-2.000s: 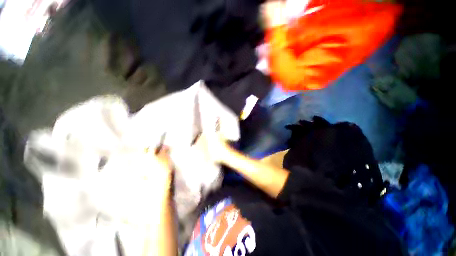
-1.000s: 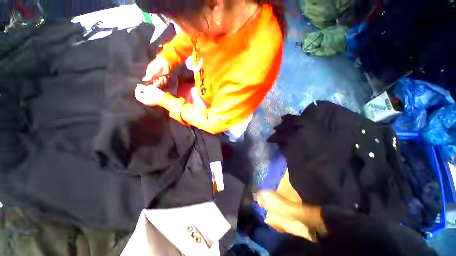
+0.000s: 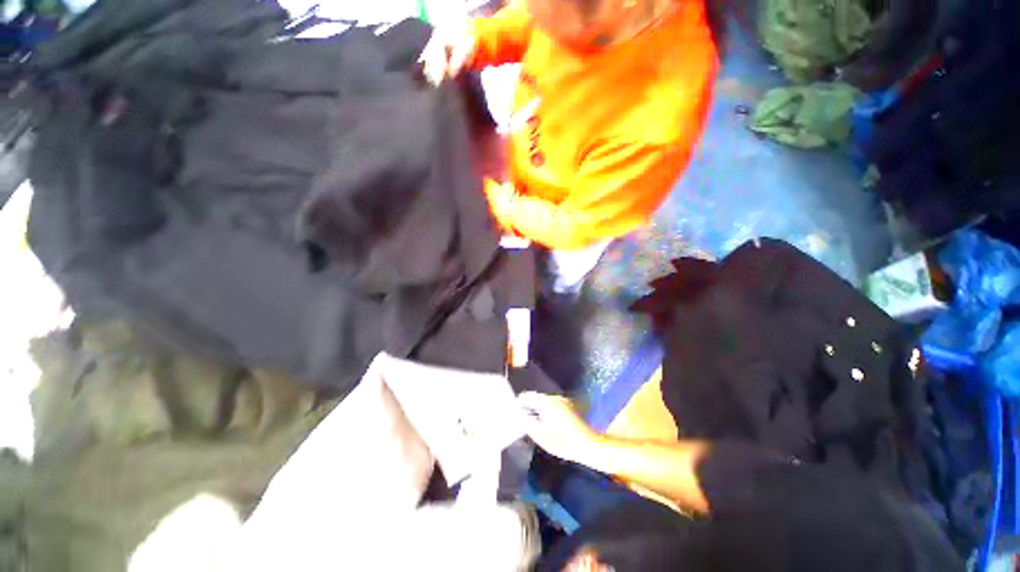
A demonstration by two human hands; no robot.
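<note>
A pale grey-beige blazer (image 3: pixel 336 475), washed out to white, lies at the bottom centre. Its sleeve end (image 3: pixel 453 413) points up and to the right, with faint small marks where cuff buttons sit. My right hand (image 3: pixel 554 425) comes in from the right in a black sleeve. Its fingers are close together at the right edge of the sleeve end. Blur and glare hide whether they pinch the cloth or hold a small tool. My left hand is not visible.
Dark blazers (image 3: pixel 257 212) are heaped at upper left, olive-brown cloth (image 3: pixel 168 447) below them. A person in an orange top (image 3: pixel 610 123) is across the table. A black garment pile (image 3: pixel 772 358) with shiny buttons and blue bags (image 3: pixel 984 291) are at right.
My right hand has moved left and up, from beside the pale blazer to its sleeve end. More of the blazer shows. The other person's hands have parted. The view has shifted.
</note>
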